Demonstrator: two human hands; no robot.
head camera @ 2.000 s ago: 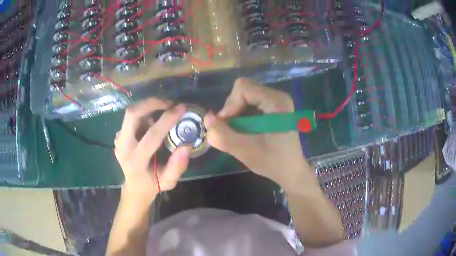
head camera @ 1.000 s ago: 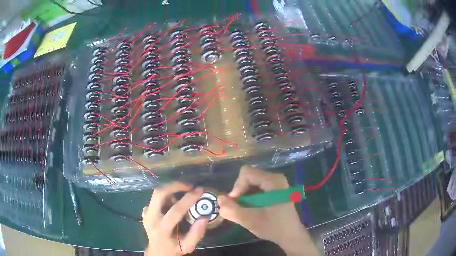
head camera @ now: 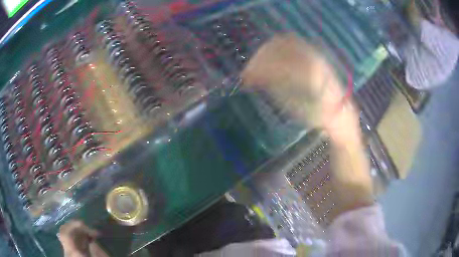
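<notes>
The round brass-gold fixture (head camera: pixel 115 206) sits on the green bench top at the lower left, with no disc seen in it. My left hand (head camera: pixel 80 239) is just below and left of it, blurred and cut off by the bottom edge; whether it holds a disc is hidden. My right hand (head camera: pixel 282 70) is raised over the right-hand trays, strongly blurred, with its fingertips hidden. The green probe cannot be made out. The large clear tray (head camera: pixel 113 100) holds rows of dark round parts with thin red wires on a tan base.
Ribbed side trays (head camera: pixel 322 30) lie at the back right. A filled tray (head camera: pixel 312 175) is low at the right beside the bench, with a tan cardboard sheet (head camera: pixel 400 130) beyond it. A pale cloth-like shape (head camera: pixel 432 56) and a monitor corner (head camera: pixel 14 6) show at the edges.
The view has turned rightwards. My hands have parted: my right hand has left the fixture towards the right trays, my left hand has drawn below it. The disc is gone from above the fixture.
</notes>
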